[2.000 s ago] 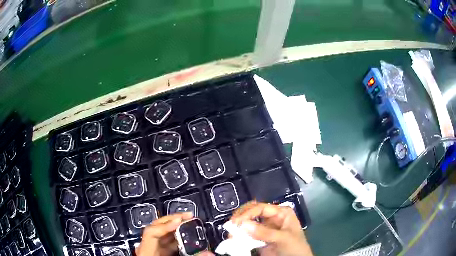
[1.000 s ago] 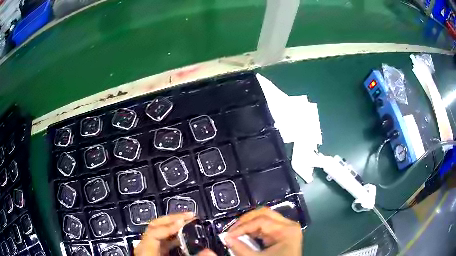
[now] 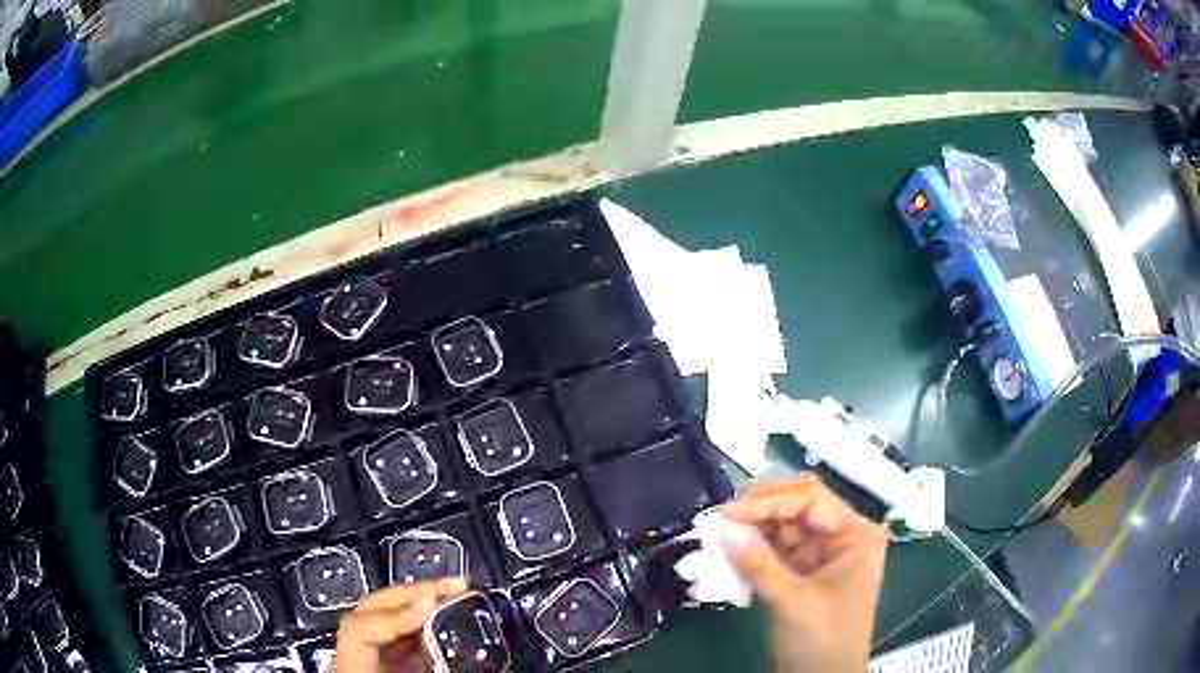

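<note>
My left hand (image 3: 388, 634) is at the bottom edge, partly cut off, and holds a smartwatch housing (image 3: 463, 636) with a silvery rim, black face and small dots. My right hand (image 3: 813, 559) pinches a crumpled piece of white wiping paper (image 3: 715, 563) over the tray's lower right corner, apart from the housing. The black blister tray (image 3: 636, 418) lies below and beyond my hands, with housings in many pockets.
White sheets (image 3: 717, 309) lie right of the tray. The white dispensing syringe (image 3: 862, 460) rests by them, near my right hand. A blue controller (image 3: 980, 296) with a lit switch and a plastic bag (image 3: 980, 197) are further right. A second tray (image 3: 24, 579) is far left.
My right hand with the paper has moved right, away from the housing. The housing stays in my left hand. The view has shifted, so the bench things appear further left.
</note>
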